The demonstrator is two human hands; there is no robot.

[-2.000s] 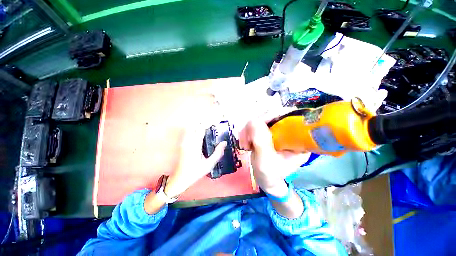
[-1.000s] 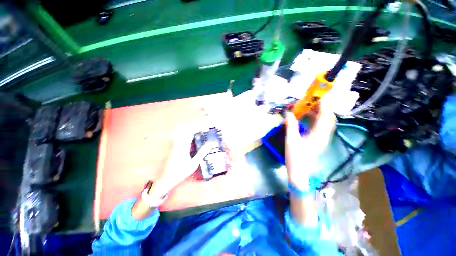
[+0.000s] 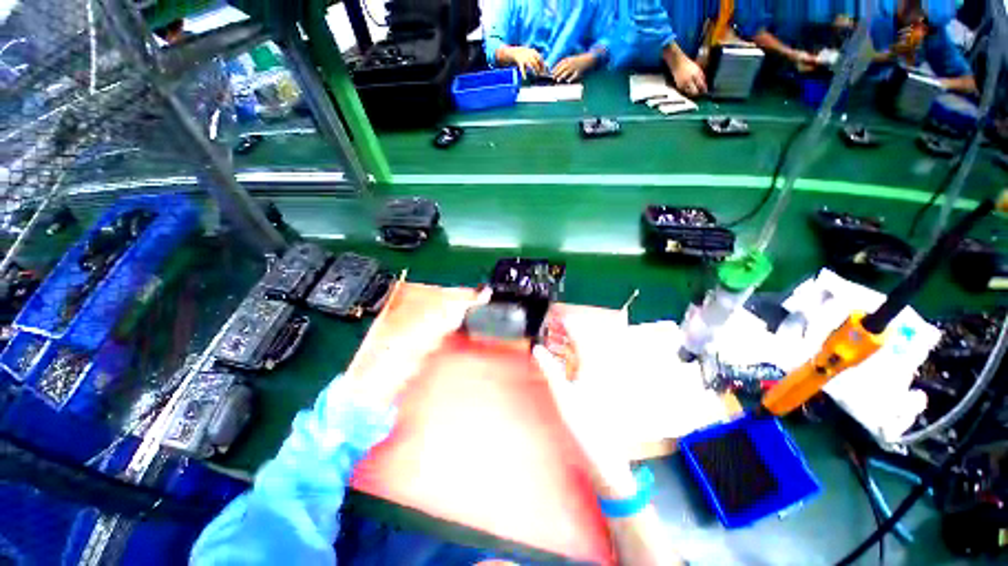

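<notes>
A black boxy unit (image 3: 524,290) is held over the far edge of the orange-red mat (image 3: 486,442), its upper part showing small internal parts. My left hand (image 3: 442,332) is blurred and grips the unit's left side. My right hand (image 3: 562,359) is at the unit's lower right; whether its fingers touch it is unclear. The orange screwdriver (image 3: 823,365) hangs at the right, out of my hands. The blue tray (image 3: 801,486) holds massed dark screws.
Black units (image 3: 208,411) line the left side, beside blue bins (image 3: 105,265). More units (image 3: 688,230) sit along the far green surface. A green-topped syringe (image 3: 743,272) hangs above white papers. Cutters (image 3: 881,498) lie right of the tray. People in blue smocks work across.
The view has tilted up and shifted left. My right hand has let go of the orange screwdriver and come back beside the unit. The unit has moved towards the mat's far edge.
</notes>
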